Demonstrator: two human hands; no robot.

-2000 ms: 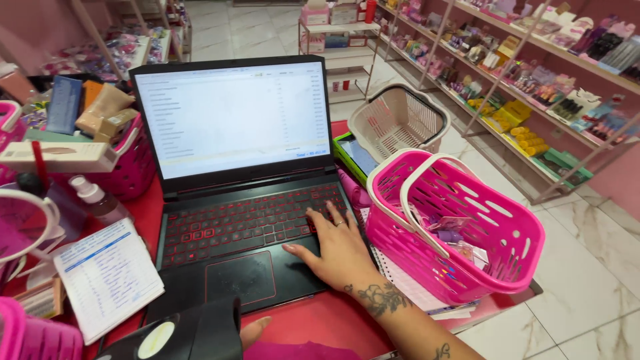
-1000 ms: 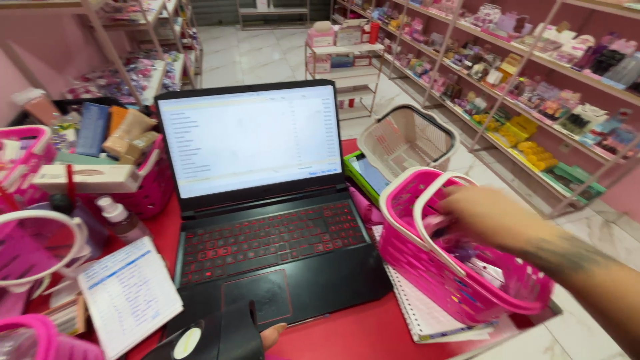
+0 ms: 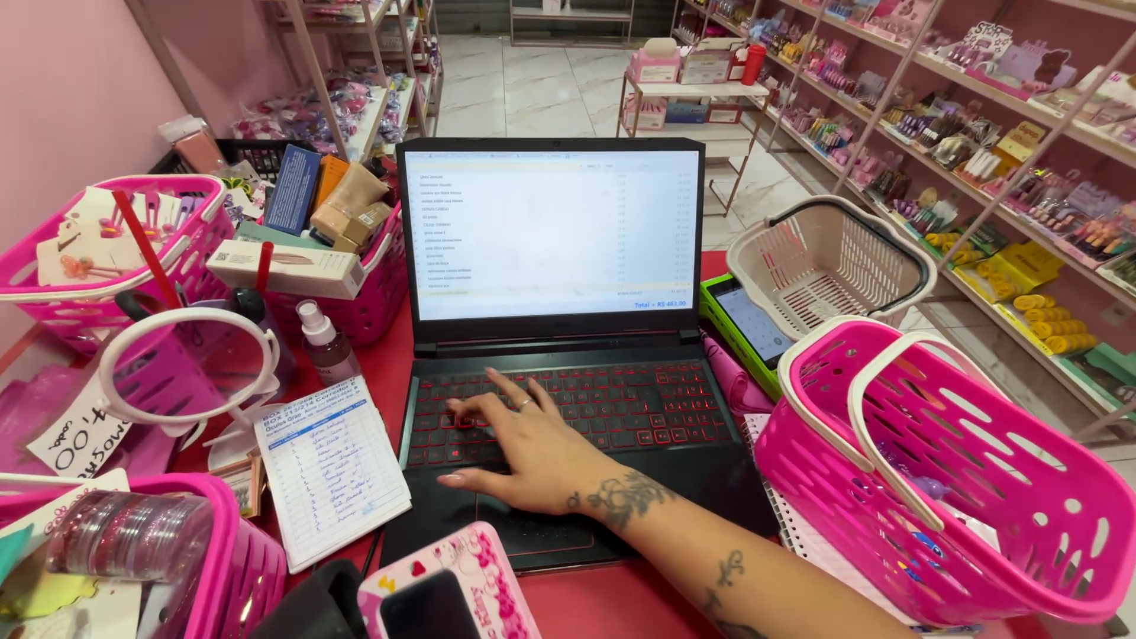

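Note:
My right hand [image 3: 524,444] reaches in from the lower right and rests over the left part of the black laptop's keyboard [image 3: 621,408], its fingers spread and holding nothing. The laptop screen [image 3: 550,240] shows a list. At the bottom edge lies or is held a pink decorated package [image 3: 497,577] with a dark panel; what supports it is hidden. Beside it is part of a black device [image 3: 311,612]. My left hand is out of sight. Left of the laptop lies a handwritten pad [image 3: 333,479]; to its right stands a pink plastic basket [image 3: 1003,461] with small items inside.
Pink baskets of goods [image 3: 204,257] crowd the left side, near a white round-framed mirror [image 3: 186,364] and a spray bottle [image 3: 327,346]. Behind the right basket are a beige basket [image 3: 825,257], a phone in a green tray [image 3: 754,319] and stocked shelves [image 3: 976,89]. A spiral notebook [image 3: 825,550] lies beneath the pink basket.
My right hand has moved from the pink basket on the right to the keyboard. The pink package has come into view at the bottom. My left hand's fingers, visible at the bottom before, are out of view.

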